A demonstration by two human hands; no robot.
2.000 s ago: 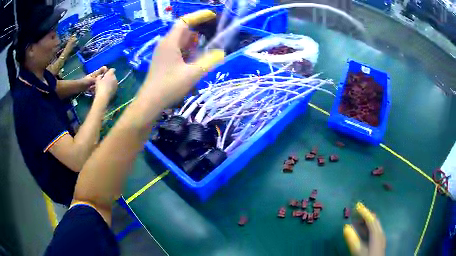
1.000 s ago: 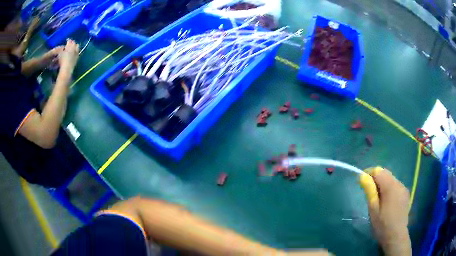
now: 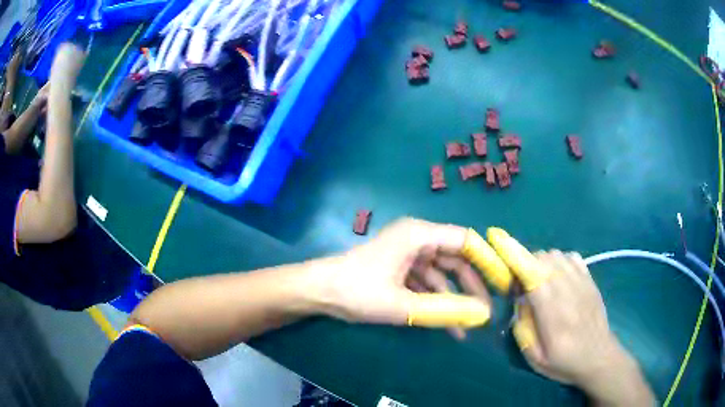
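Note:
My left hand (image 3: 421, 278), with yellow cots on thumb and index finger, is in the lower middle. Its thumb and index are apart, its other fingers are curled, and nothing shows in it. My right hand (image 3: 564, 318), also with yellow cots, is close beside it on the right, fingers bent and closed on a cable. The grey-white cable (image 3: 636, 254) runs out from behind the right hand and curves to the right edge. Its end is hidden in the fingers. Small brown-red housings (image 3: 479, 145) lie loose beyond the hands, one (image 3: 362, 222) just above my left wrist.
A blue bin (image 3: 274, 151) with black ribbed connectors (image 3: 199, 90) and white cables stands at upper left. Further housings (image 3: 417, 69) lie at the back. Wire ends (image 3: 681, 222) show at the right. Another person's arm (image 3: 60, 151) is at far left. Yellow tape (image 3: 167, 230) marks the green bench.
The view has moved closer and lower over the bench. My left hand has come in beside my right. The cable that stretched leftward from my right hand now curves away to the right.

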